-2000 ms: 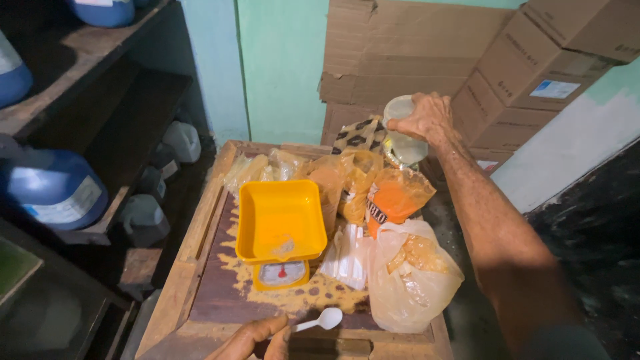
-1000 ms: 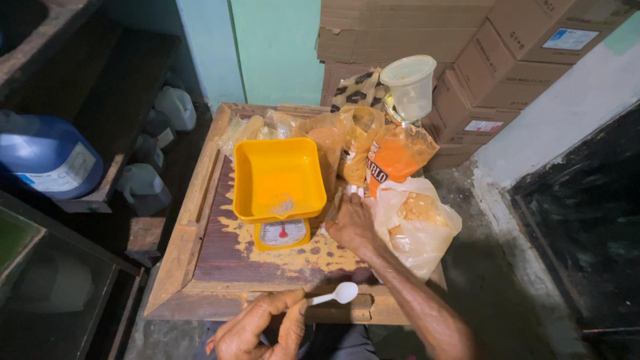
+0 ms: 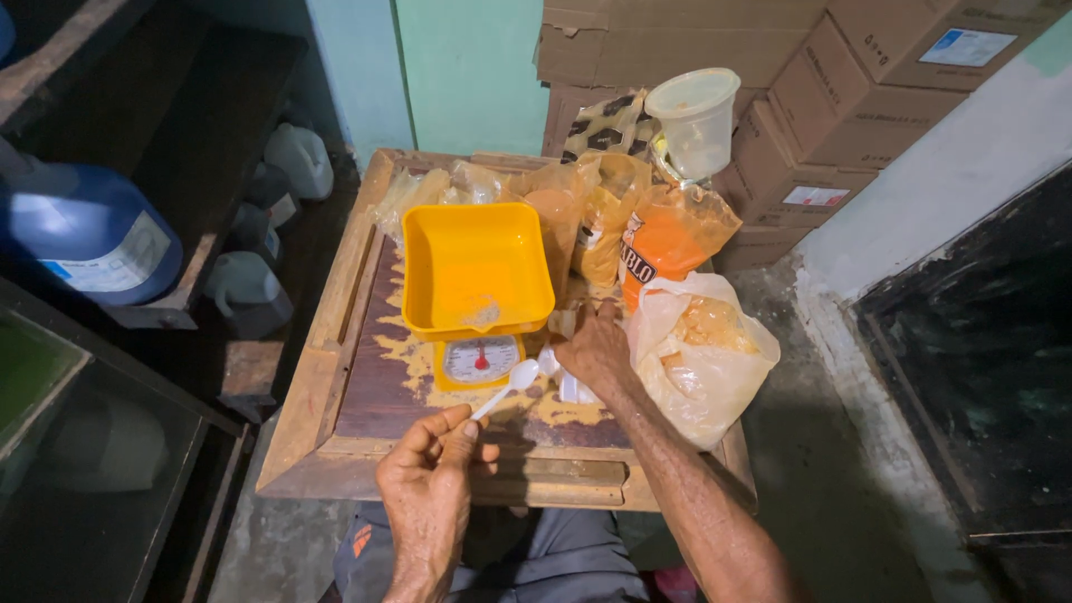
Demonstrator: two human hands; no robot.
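My left hand (image 3: 440, 469) pinches the handle of a white plastic spoon (image 3: 507, 389) at the table's near side. The spoon's bowl is just right of the dial of a yellow kitchen scale (image 3: 480, 360). The square yellow pan (image 3: 473, 251) on the scale holds a little pale powder. My right hand (image 3: 593, 347) reaches down right of the scale, over thin white plastic items (image 3: 574, 389); its fingertips are partly hidden, so its grip cannot be told. Beside it stand a bag of orange powder (image 3: 670, 239), bags of tan powder (image 3: 548, 209) and a whitish plastic bag (image 3: 703, 360).
The wooden table (image 3: 310, 419) has spilled tan powder on it. A clear plastic tub (image 3: 695, 126) stands behind the bags, near a patterned bag (image 3: 607, 126). Cardboard boxes (image 3: 863, 100) are stacked at back right. Shelves at left hold a blue jug (image 3: 92, 230) and pale jugs (image 3: 247, 289).
My right hand has moved from the clear tub, which it held two seconds ago, down to the area right of the scale. The left hand still holds the spoon.
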